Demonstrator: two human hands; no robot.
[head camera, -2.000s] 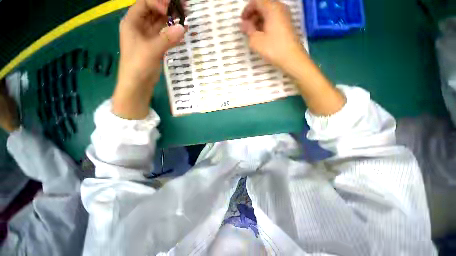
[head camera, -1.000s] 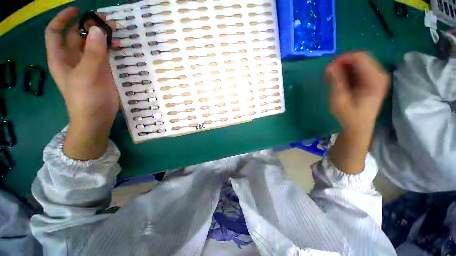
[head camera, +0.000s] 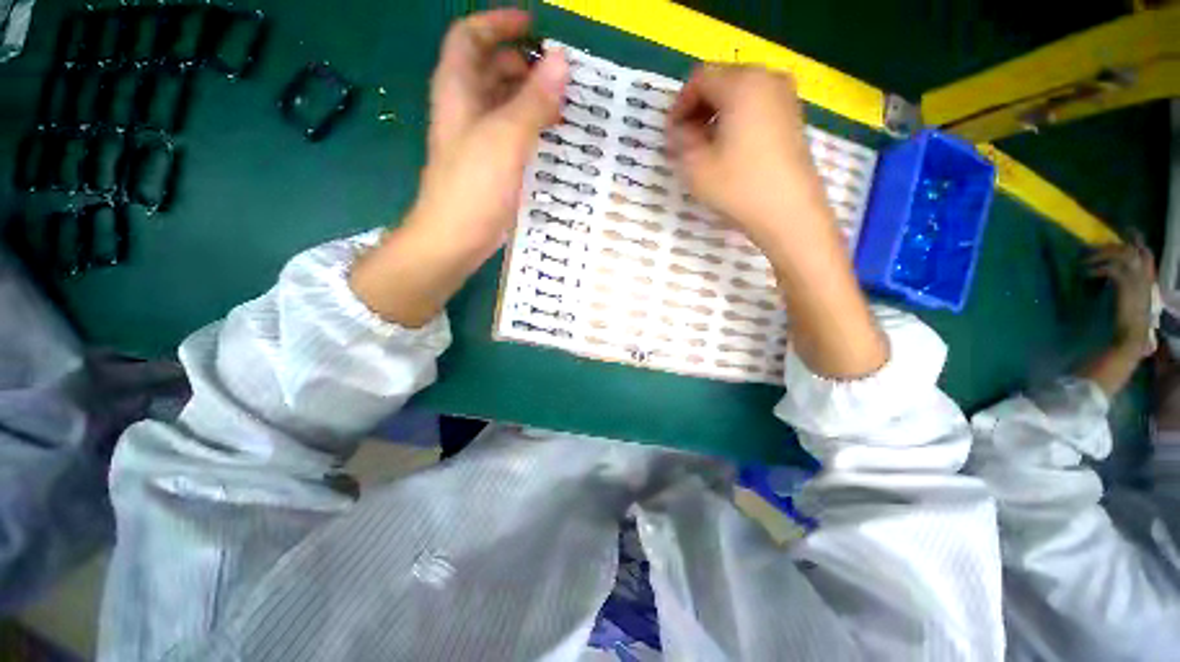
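The white slotted tray (head camera: 621, 339) lies on the green bench, with dark dumbbell-shaped parts in its left slots and tan-looking recesses elsewhere. My left hand (head camera: 472, 162) is at the tray's upper left corner, thumb and fingers closed on a black frame (head camera: 532, 52), which is mostly hidden, only a dark bit showing. My right hand (head camera: 757, 162) is over the tray's upper middle, fingertips bent together and blurred; whether they pinch a small part cannot be told. The blue bin (head camera: 874, 213) stands at the tray's right edge with small shiny pieces inside.
Rows of black frames (head camera: 117, 123) stand at the upper left, with a single frame (head camera: 315, 101) nearer the tray. A yellow edge strip (head camera: 725, 45) runs behind the tray and meets a yellow bar (head camera: 1061, 78). Another person's hand (head camera: 1128, 291) and sleeve are at the right.
My right hand has moved from the bench right of the tray to above the tray. My left hand stays by the tray's upper left corner. The view has shifted and turned.
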